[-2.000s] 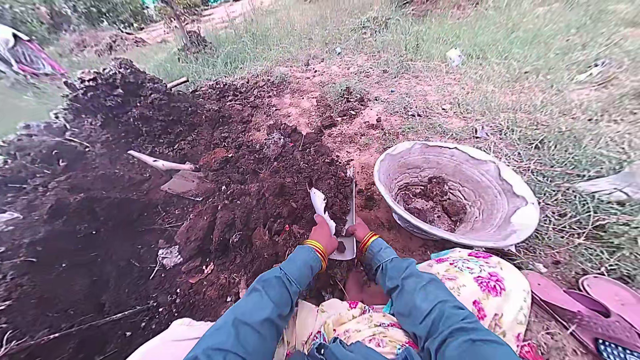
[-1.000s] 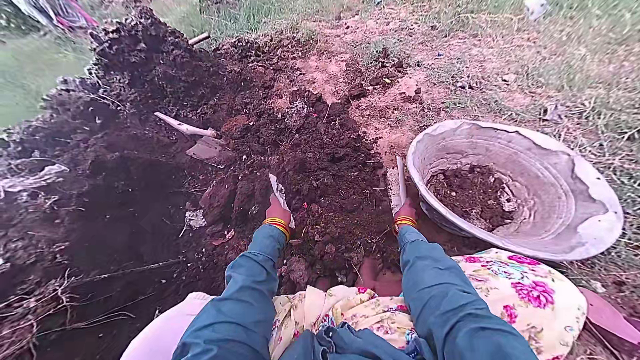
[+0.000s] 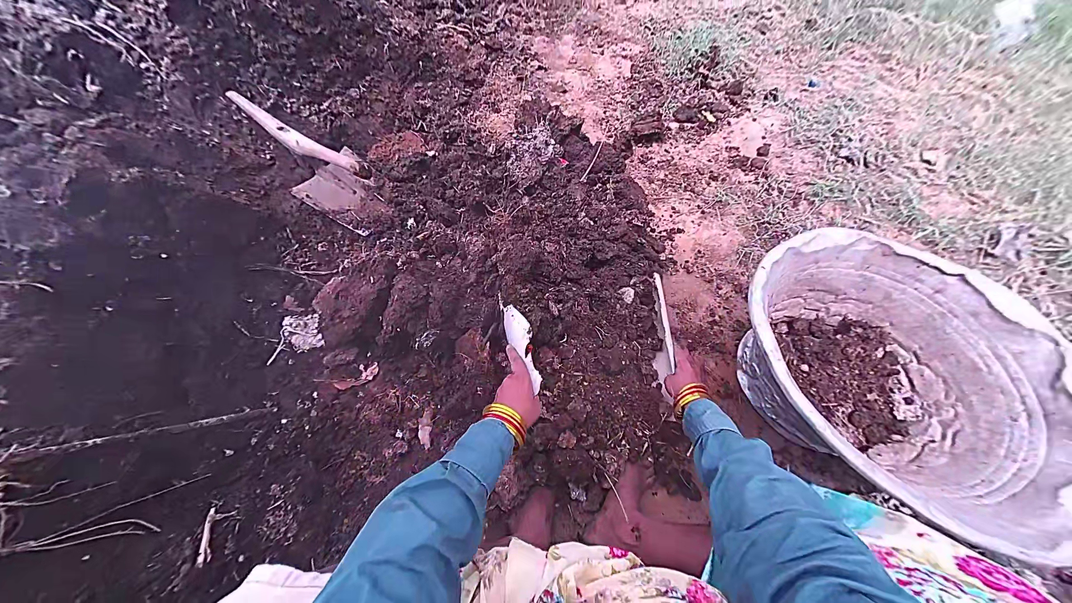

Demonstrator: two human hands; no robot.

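Note:
My left hand grips a thin white piece, its material unclear, with the edge turned down to the dark soil. A second thin, pale flat piece is held upright in my right hand, a short way to the right. Loose dark soil lies between the two pieces. Right of my right hand a worn metal basin stands tilted, with some dark soil inside. Yellow and red bangles circle both wrists.
A hand hoe with a wooden handle rests on the soil at the upper left. Dry twigs lie at the lower left. My bare feet are close below my hands. Grass grows at the upper right.
My hands were close together two seconds ago and moved apart by one second ago, each with its piece. The view has tilted down toward the soil.

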